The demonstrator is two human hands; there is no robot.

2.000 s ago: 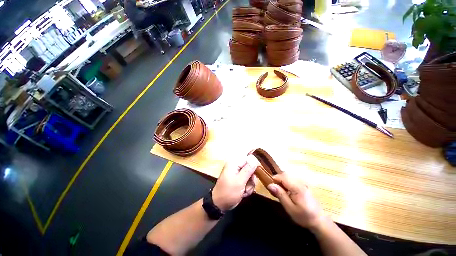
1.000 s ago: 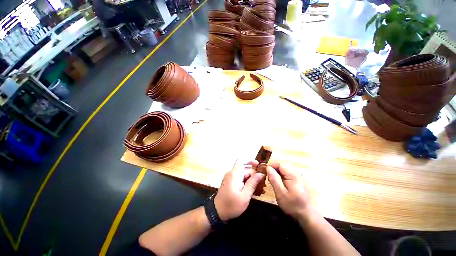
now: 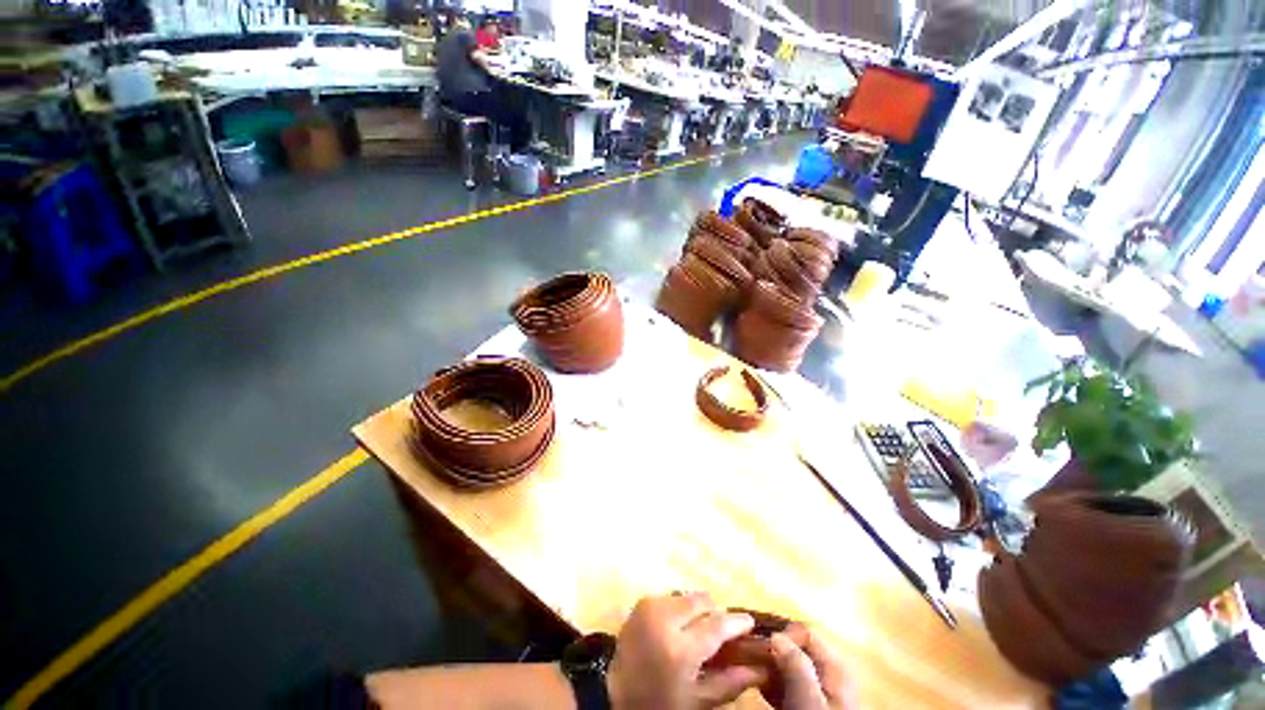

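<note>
My left hand (image 3: 680,649), with a black wristwatch, and my right hand (image 3: 809,673) meet at the near edge of the table. Both hold a brown leather strap (image 3: 756,624), mostly hidden by the fingers. My right hand is partly cut off by the lower picture edge. A single curled strap (image 3: 731,415) lies beyond my hands. A long dark pen-like tool (image 3: 877,538) lies to their right. Two nested strap coils stand at the left, one upright (image 3: 486,458) and one behind it (image 3: 576,337).
Tall strap stacks stand at the far end (image 3: 774,327) and the right (image 3: 1096,583). A strap ring (image 3: 932,524) rests by the calculator (image 3: 888,451). A potted plant (image 3: 1110,416) is at right. Two people are at far machine tables.
The view has tilted up and turned, so the table sits lower and more of the factory shows. My hands remain on the strap, now closer to the lower picture edge.
</note>
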